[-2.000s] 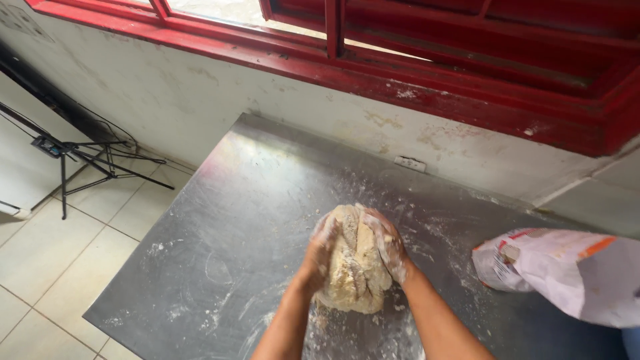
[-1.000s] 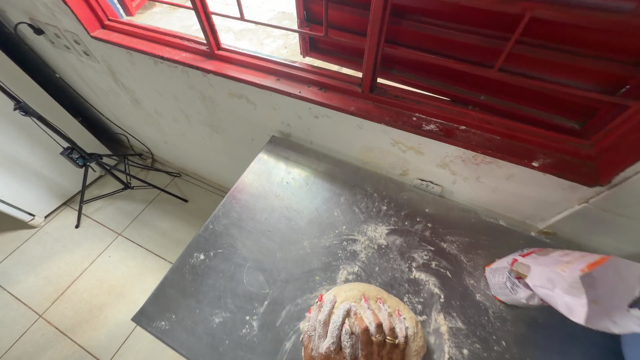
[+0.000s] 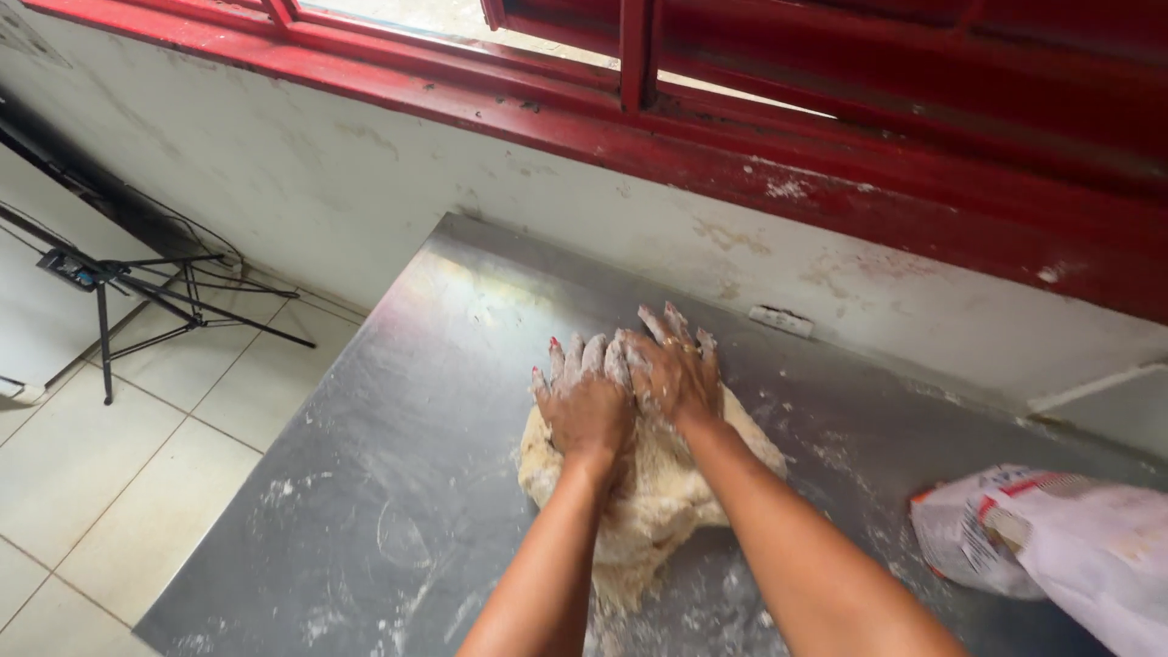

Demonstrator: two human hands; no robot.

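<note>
A large lump of pale dough [image 3: 657, 493] lies on the stainless steel table [image 3: 365, 484], its lower part ragged and stretched toward me. My left hand [image 3: 589, 401] presses flat on the upper left of the dough, fingers pointing away. Right beside it, my right hand [image 3: 673, 370] pushes on the upper right, with its fingertips reaching past the dough's far edge. Flour coats the fingers of both hands. Loose flour is smeared over the steel around the dough. The dough's surface under both palms is hidden.
A printed flour bag [image 3: 1077, 538] lies at the right. Beyond the table's far edge is a stained white wall [image 3: 584, 201] below a red window frame [image 3: 584, 119]. A black folding stand [image 3: 192, 292] is on the tiled floor [image 3: 137, 474] at the left.
One second ago the dough was a rounded lump under spread fingers; now it is stretched out, with both hands pressing its far part. The view has shifted noticeably.
</note>
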